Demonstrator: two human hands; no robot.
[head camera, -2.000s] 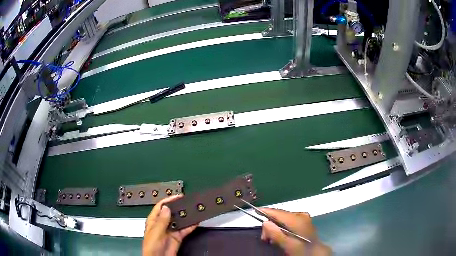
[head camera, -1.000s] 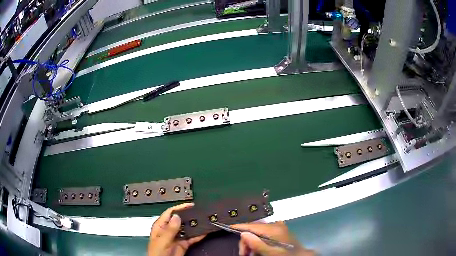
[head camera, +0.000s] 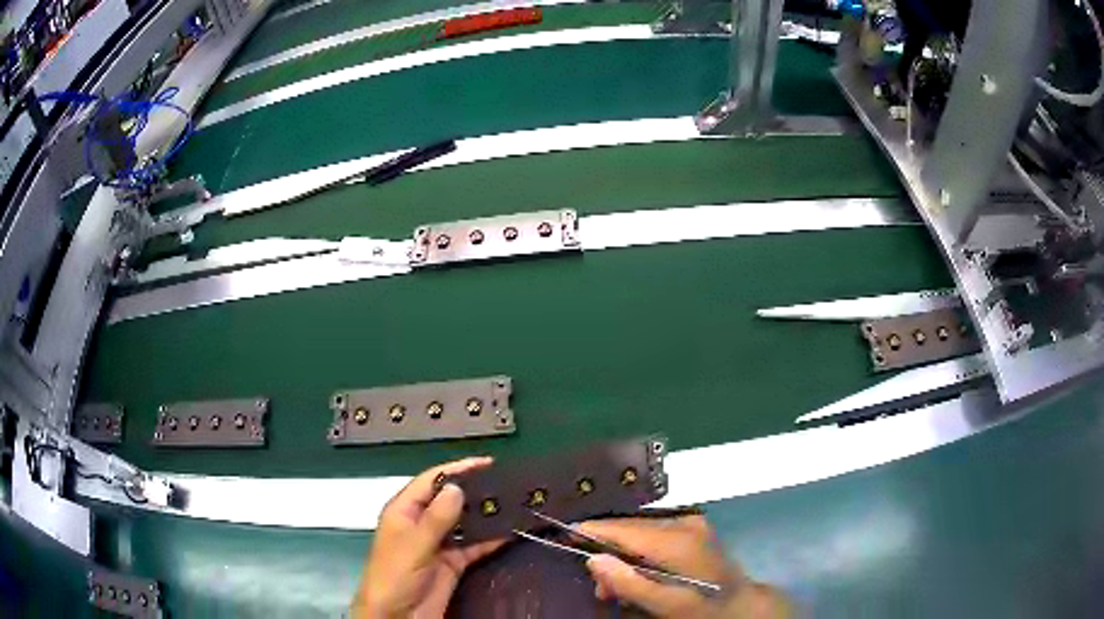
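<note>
My left hand (head camera: 418, 538) grips the left end of a dark four-seat fixture plate (head camera: 559, 486), held tilted above the near rail. Its four round seats show brass-gold parts with dark centres. My right hand (head camera: 678, 562) holds silver tweezers (head camera: 630, 563). Their two prongs are apart, with the tips just below the second seat from the left. I cannot tell if they touch the plate, and no part shows between them. The dark tray (head camera: 521, 586) lies below the hands, partly covered by them.
More fixture plates stand on the green belt (head camera: 617, 351): one nearby (head camera: 421, 411), smaller ones left, one on the middle rail (head camera: 495, 238), one between pointed guides (head camera: 914, 341) at right. A black rod (head camera: 412, 161) and a red-orange object (head camera: 490, 22) lie farther back.
The tweezers have moved from the rightmost seat to near the second seat from the left, and their prongs have parted again. Belt plates have shifted right. The view has tilted downward.
</note>
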